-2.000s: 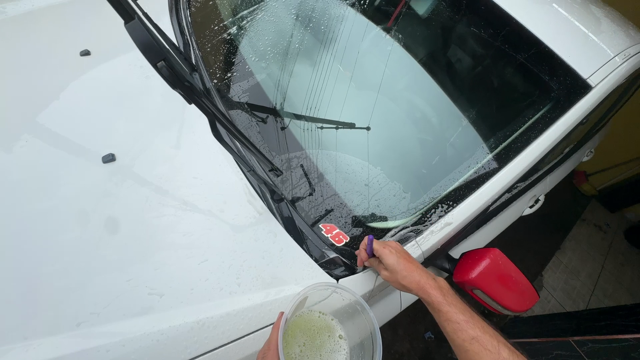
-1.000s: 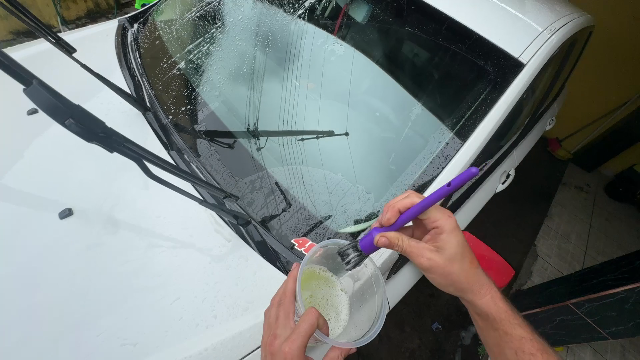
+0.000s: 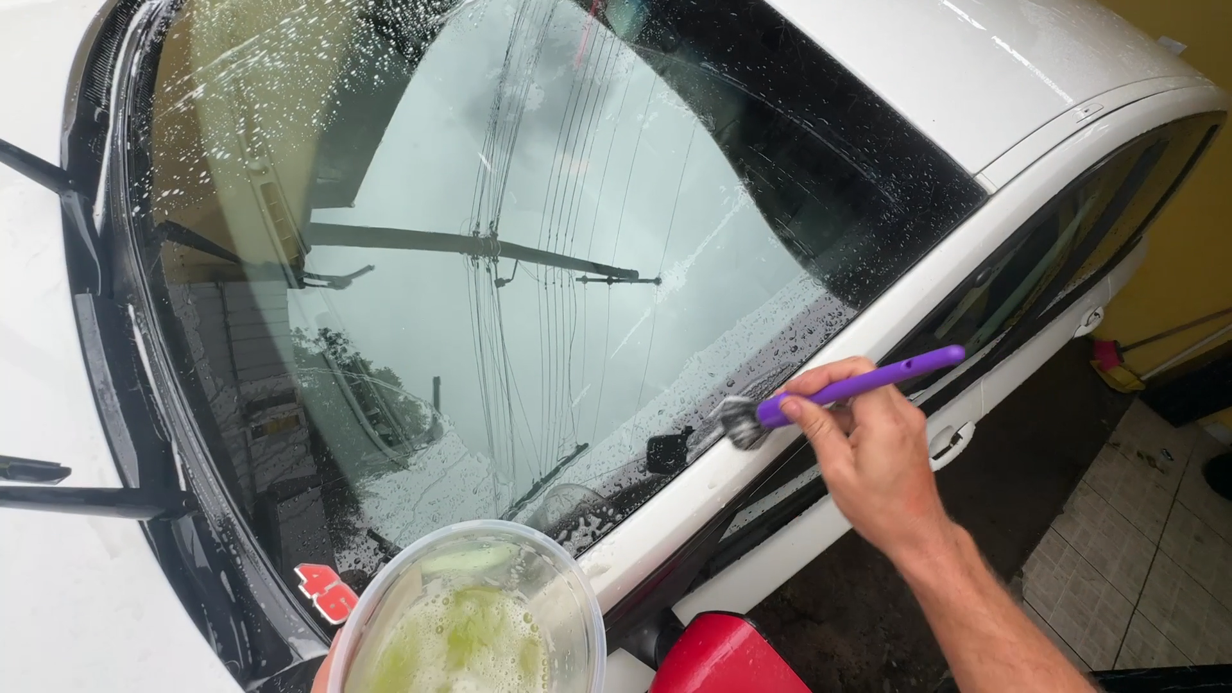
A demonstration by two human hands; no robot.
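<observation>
My right hand point(image 3: 871, 452) grips a detailing brush point(image 3: 861, 385) by its purple handle. The dark, wet bristles touch the edge of the wet windshield point(image 3: 577, 318) beside the white pillar point(image 3: 770, 438) of the car. Low in the view, a clear plastic tub point(image 3: 472, 616) holds foamy, yellow-green liquid. Only a sliver of my left hand point(image 3: 325, 669) shows at the tub's left side, holding it; the rest is hidden behind the tub. A red and white number sticker point(image 3: 327, 592) is on the lower corner of the glass, just left of the tub.
A red side mirror point(image 3: 731, 659) stands out below the pillar. Raised wiper arms point(image 3: 87, 500) cross the white hood point(image 3: 58, 385) at left. To the right are the side door handle point(image 3: 951, 443), a tiled floor point(image 3: 1116, 568) and a yellow wall point(image 3: 1174, 308) with a broom point(image 3: 1115, 364).
The brush was in the tub one second ago; my right hand has moved it out and onto the windshield's edge. The view has shifted toward the windshield.
</observation>
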